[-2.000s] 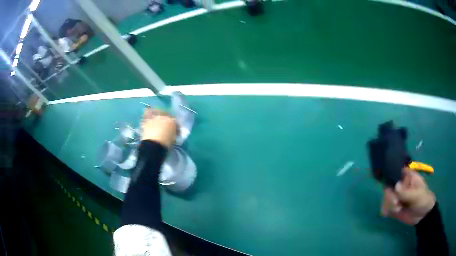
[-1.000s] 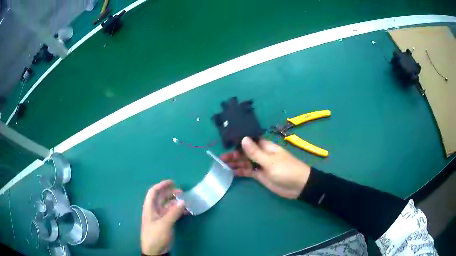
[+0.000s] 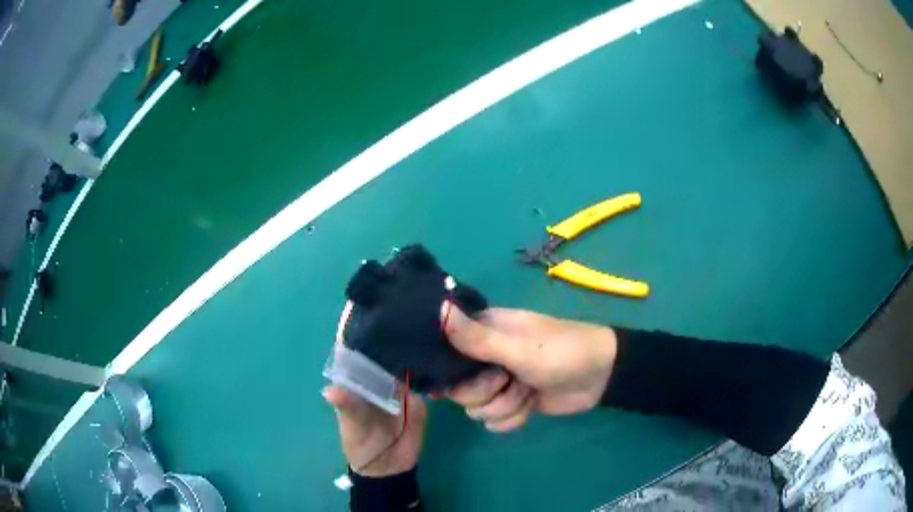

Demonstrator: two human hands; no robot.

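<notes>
My right hand [image 3: 531, 365] holds the palm-sized black unit [image 3: 405, 315], thumb on its face near a tiny white connector. My left hand [image 3: 378, 430] is just below the unit, holding a curved silvery sleeve [image 3: 362, 378] against the unit's lower left side; its fingers are partly hidden behind sleeve and unit. A thin red lead hangs from the unit across the left palm to a small white plug [image 3: 343, 482] by the left wrist. Yellow-handled cutters [image 3: 596, 248] lie spread on the green worktop, right of the unit.
Several silvery sleeves [image 3: 140, 470] lie at the lower left. A spare black unit [image 3: 791, 68] lies at the upper right against a cardboard sheet [image 3: 886, 130] bearing a loose wire. A white strip [image 3: 330, 205] borders the green belt. More black units stand along the belt's far side.
The sleeve in my left hand has come up against the black unit. The unit now appears lower and further left, turned in my right hand. Since the first frame, my left hand left the sleeve pile.
</notes>
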